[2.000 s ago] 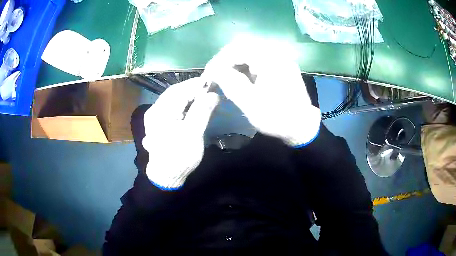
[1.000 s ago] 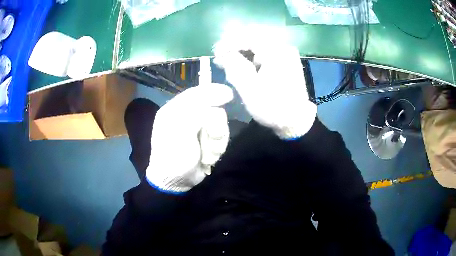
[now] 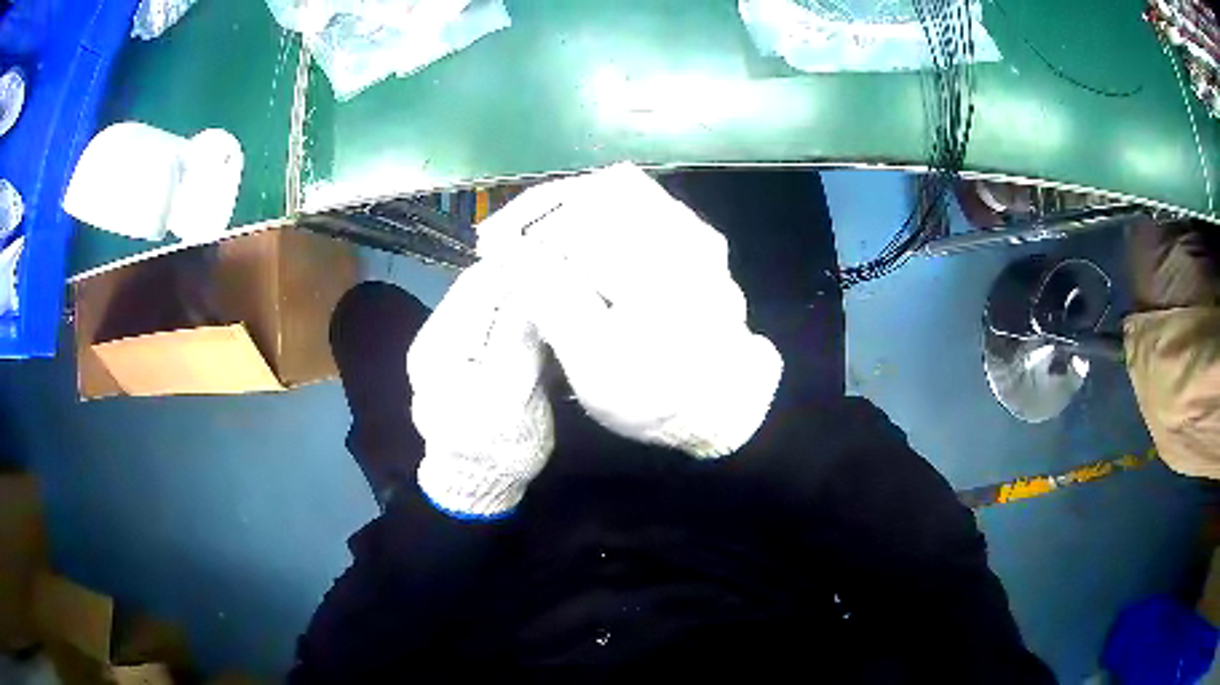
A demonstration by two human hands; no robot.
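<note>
My left hand (image 3: 484, 381) and my right hand (image 3: 662, 315), both in white knit gloves, meet over my lap just below the bench edge. Their fingers are bent and touch or overlap. Glare blanks most detail, so I cannot tell glove from any white part between the fingers. Thin dark lines show near the fingertips. A white two-lobed plastic housing (image 3: 123, 177) lies on the green bench at the left, near its edge.
A blue bin (image 3: 51, 201) with clear-looking parts is at far left. Clear bags (image 3: 388, 40) and black wires (image 3: 947, 101) are on the green bench (image 3: 642, 114). Below are an open carton (image 3: 315, 301) and a round metal stool base (image 3: 1037, 368). A person's tan clothing (image 3: 1177, 388) shows at right.
My right hand has moved down and left, off the bench edge, against my left hand. The white strip that stood up from my left hand a second ago is no longer distinct. The view has shifted slightly.
</note>
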